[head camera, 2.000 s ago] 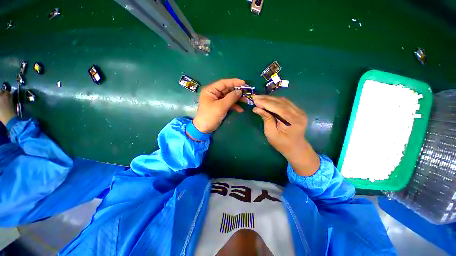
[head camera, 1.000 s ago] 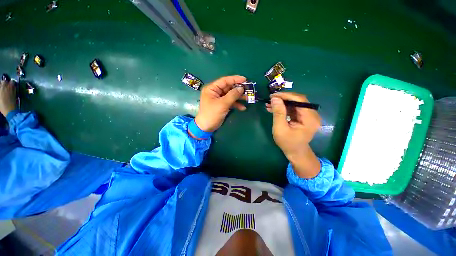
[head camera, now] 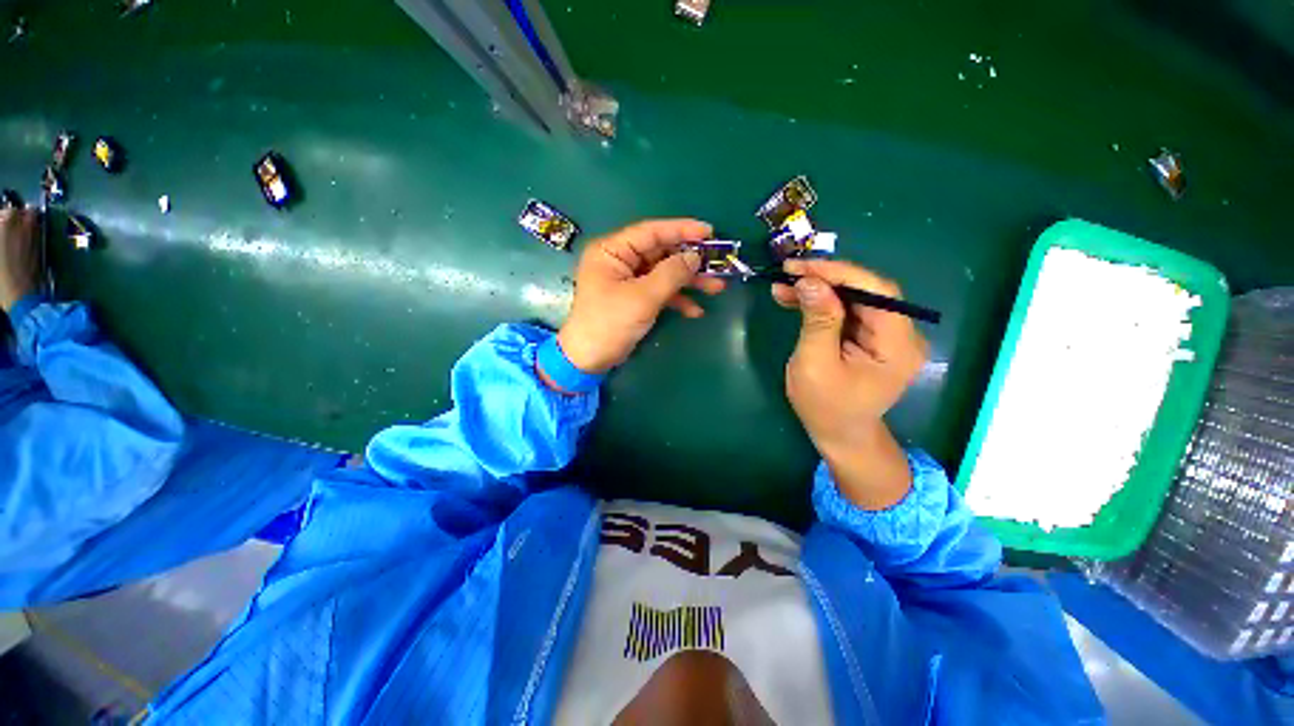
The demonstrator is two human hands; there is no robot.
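My left hand (head camera: 625,295), with a blue wrist band, holds a small electronic module (head camera: 720,258) between thumb and fingers. The module has a dark frame with silver and whitish parts. My right hand (head camera: 852,341) holds a slim black hand tool (head camera: 887,302) like a pencil, its narrow tip pointing left at the module's right side. Whether the tip touches the module is too small to tell. Two modules with white pieces (head camera: 795,223) lie on the green bench just beyond my right fingers.
Loose modules lie on the green bench (head camera: 412,333), one (head camera: 548,224) beyond my left hand. A metal post (head camera: 546,78) stands ahead. A green tray of white pieces (head camera: 1199,404) and clear plastic trays (head camera: 1228,496) are at right. Another person's sleeve (head camera: 85,411) is at left.
My right hand has moved right from the module and the black tool now lies flatter, pointing left. The module in my left fingers has changed angle. Loose modules at the top have shifted slightly in view.
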